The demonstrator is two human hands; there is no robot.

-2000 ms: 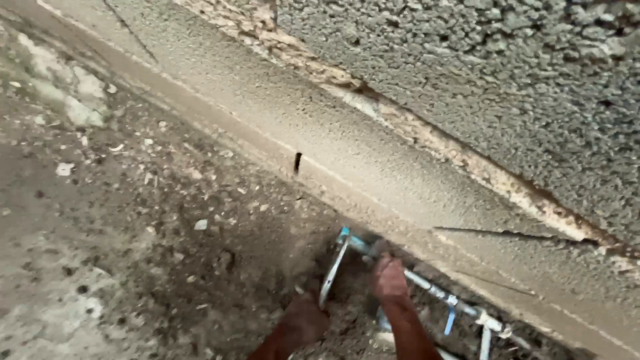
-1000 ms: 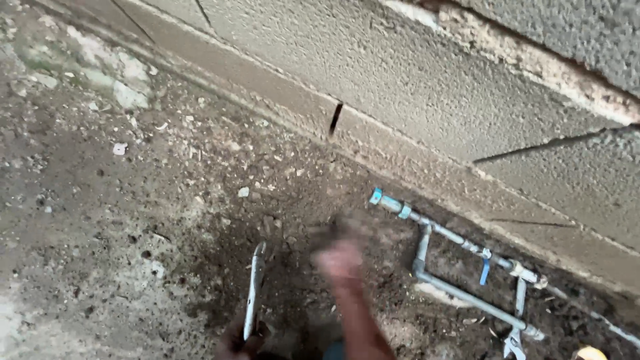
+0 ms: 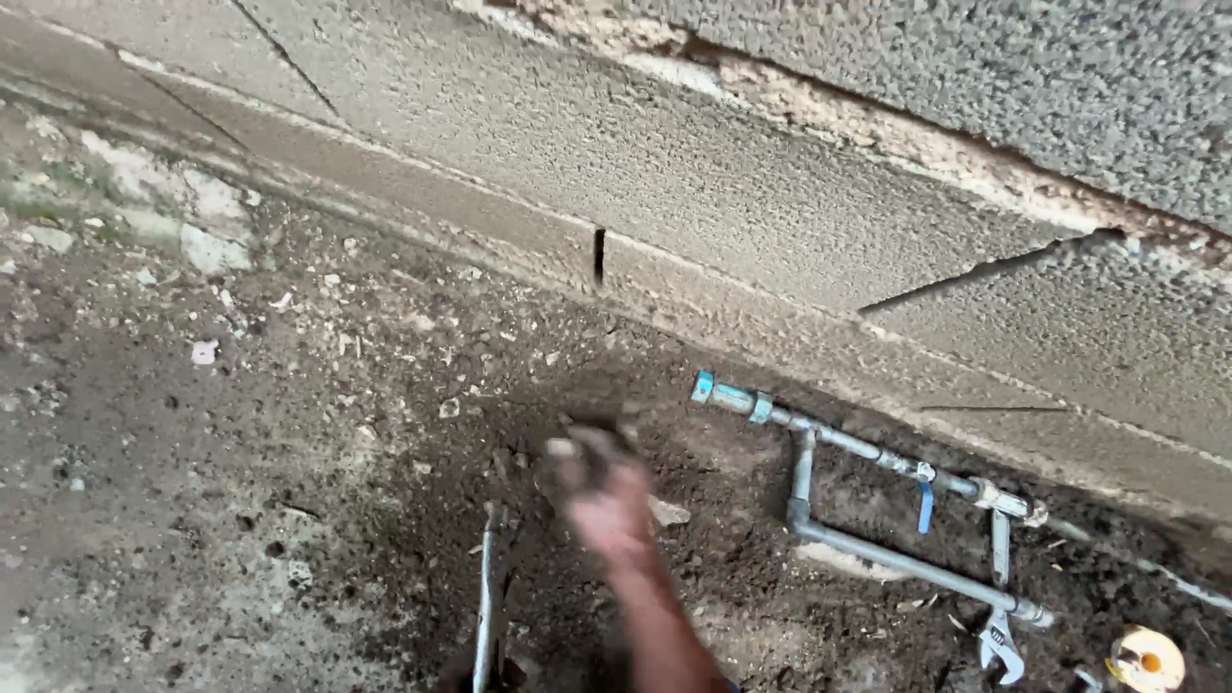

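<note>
My right hand [image 3: 602, 500], blurred by motion, is low over loose dark soil left of the pipe assembly; dark matter shows at its fingers, and whether it grips any is unclear. At the bottom edge my left hand [image 3: 508, 672], mostly cut off and dark, is closed around a long, narrow metal tool [image 3: 486, 597] that points up the view. To the right lies a grey pipe assembly [image 3: 866, 450] with a turquoise end fitting [image 3: 704, 387] and a valve with a blue lever [image 3: 925, 506]. An adjustable wrench [image 3: 1001, 647] lies by its lower pipe.
A rough concrete block wall [image 3: 731, 212] runs diagonally above the ground, with a dark slot [image 3: 600, 255] near its base. At bottom right sits a roll of tape [image 3: 1147, 660]. A flat stone [image 3: 669, 511] lies beside my right wrist, and pale rubble [image 3: 214, 248] lies at left.
Two seconds ago my right hand was at the upper pipe and the metal tool's tip was near the turquoise fitting. Both hands have since moved away from the assembly, to the soil at its left.
</note>
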